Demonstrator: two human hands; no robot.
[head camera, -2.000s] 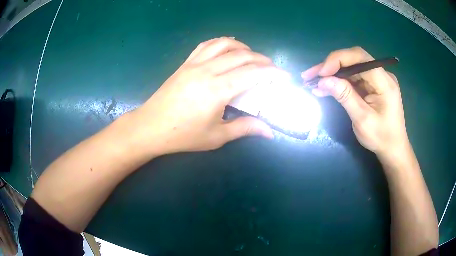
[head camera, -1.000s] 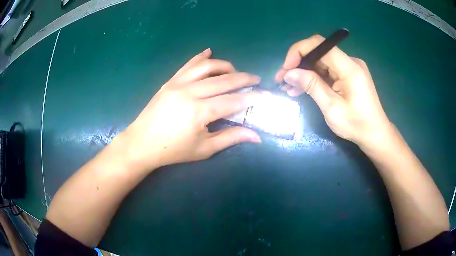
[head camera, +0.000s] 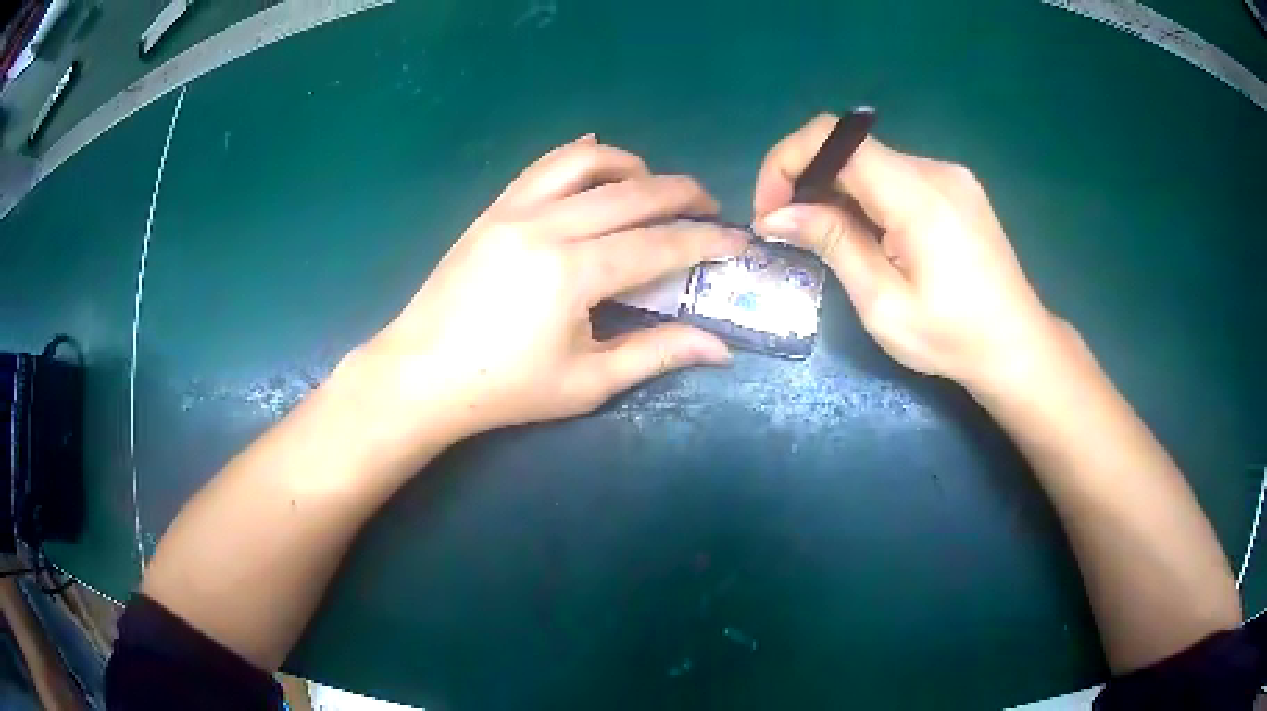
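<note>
A phone unit (head camera: 757, 299) lies on the green bench, dark-edged, with a bright patterned circuit section at its right end and a pale flat section at its left. My left hand (head camera: 556, 285) holds it, fingers over the top edge and thumb along the lower edge, covering its left part. My right hand (head camera: 903, 250) pinches slim black tweezers (head camera: 837, 153), tilted up to the right. The right fingertips are at the unit's upper edge; the tool's tip is hidden by them.
The green bench (head camera: 625, 556) has a scuffed strip and a thin white line at the left. A black box with a cord (head camera: 49, 445) is at the far left edge. Small grey bars (head camera: 56, 100) lie beyond the grey rim (head camera: 209, 67) at the upper left.
My right hand has moved left and down to the unit's upper edge, and the tweezers stand steeper. Glare on the circuit section has dropped, so its pattern shows. The view has shifted slightly.
</note>
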